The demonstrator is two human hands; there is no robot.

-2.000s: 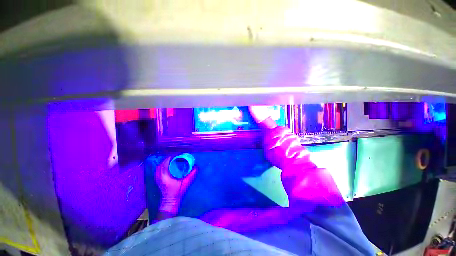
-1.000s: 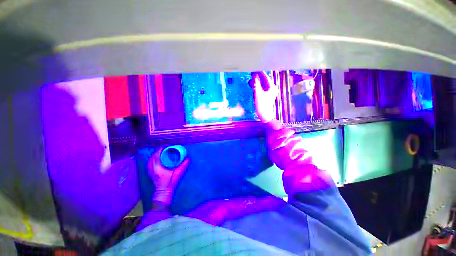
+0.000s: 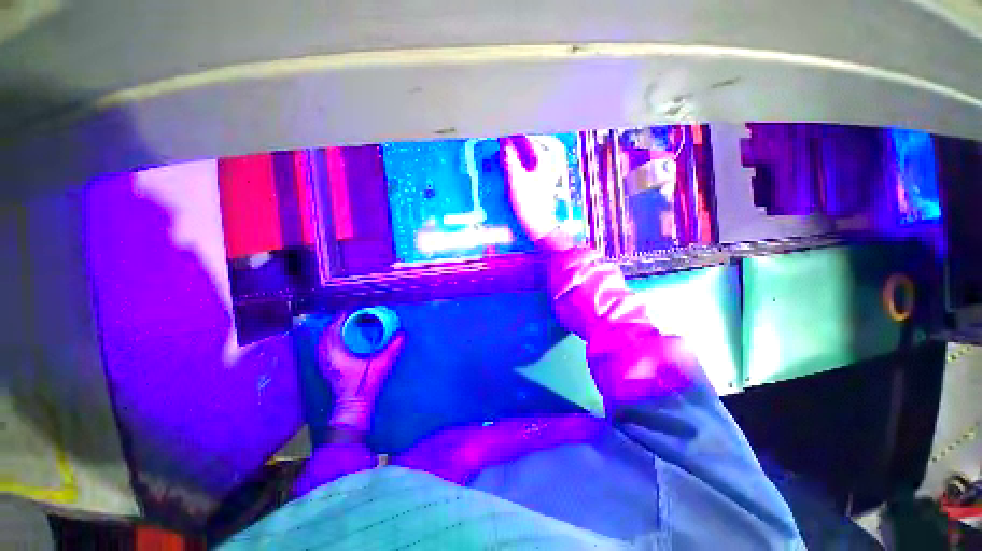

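A bright blue circuit board (image 3: 431,205) with a thick white line lies on the conveyor under violet light. My right hand (image 3: 533,188) is over the right part of the board, fingers pointing away from me. Something small and dark shows at its fingers; its tip cannot be made out. My left hand (image 3: 361,371) holds a small round teal cup (image 3: 369,330), upright with its mouth up, above the blue-lit mat (image 3: 474,355) in front of the board.
A pale hood edge (image 3: 485,81) crosses the upper view. Dark conveyor rails (image 3: 431,277) run along the board's near side. An orange ring (image 3: 898,297) lies on the green mat at right. A black bin (image 3: 829,431) stands below it. Red and purple surfaces flank the board.
The view has tilted, so more of the board shows below the hood. My right hand has moved left over the board since a second ago. My left hand still holds the cup.
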